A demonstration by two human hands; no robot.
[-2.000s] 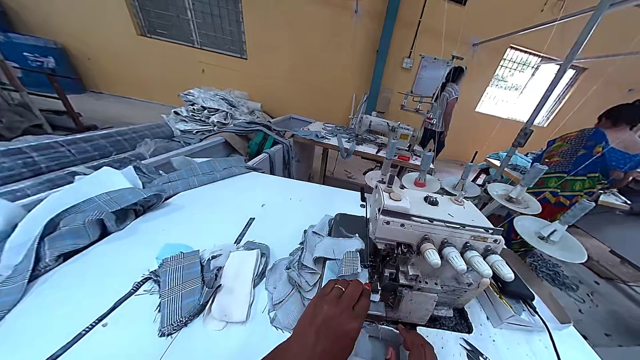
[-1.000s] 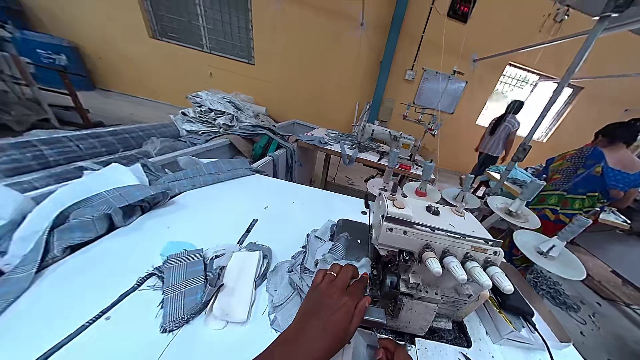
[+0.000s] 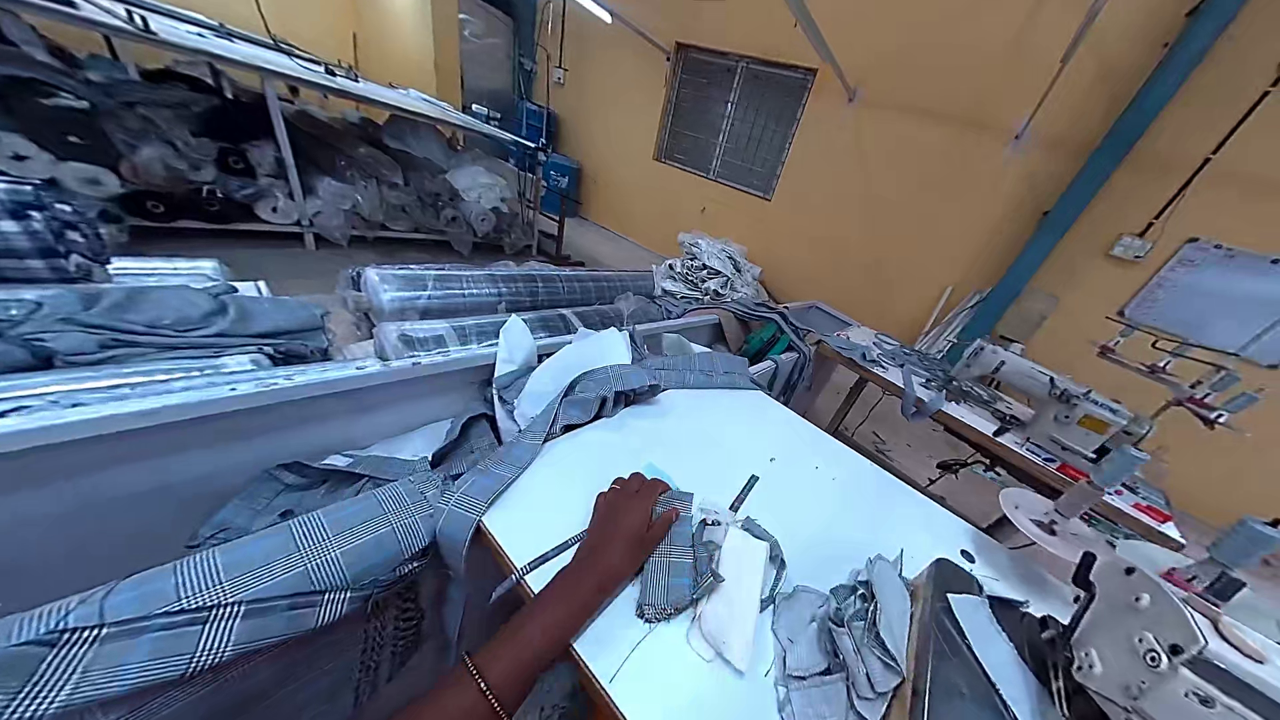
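Observation:
My left hand [image 3: 628,520] rests on the white table, its fingers at the upper edge of a grey plaid fabric piece [image 3: 668,570]; whether they grip it is unclear. Right beside that piece lies a white cloth strip [image 3: 735,600]. A dark narrow strip [image 3: 550,555] runs beneath my wrist area. Crumpled grey fabric pieces [image 3: 845,630] lie near the overlock sewing machine [image 3: 1140,640], which has a white piece [image 3: 1000,640] on its dark plate. My right hand is out of view.
Long plaid fabric [image 3: 310,560] drapes along the left side of the white table [image 3: 800,450]. Behind are plastic-wrapped fabric rolls [image 3: 500,292] and a rack of rolls [image 3: 400,180]. Another sewing machine [image 3: 1050,395] stands on a table at the right.
My left hand has moved from the fabric at the sewing machine to the plaid piece on the table. My right hand has left the view, which has swung left.

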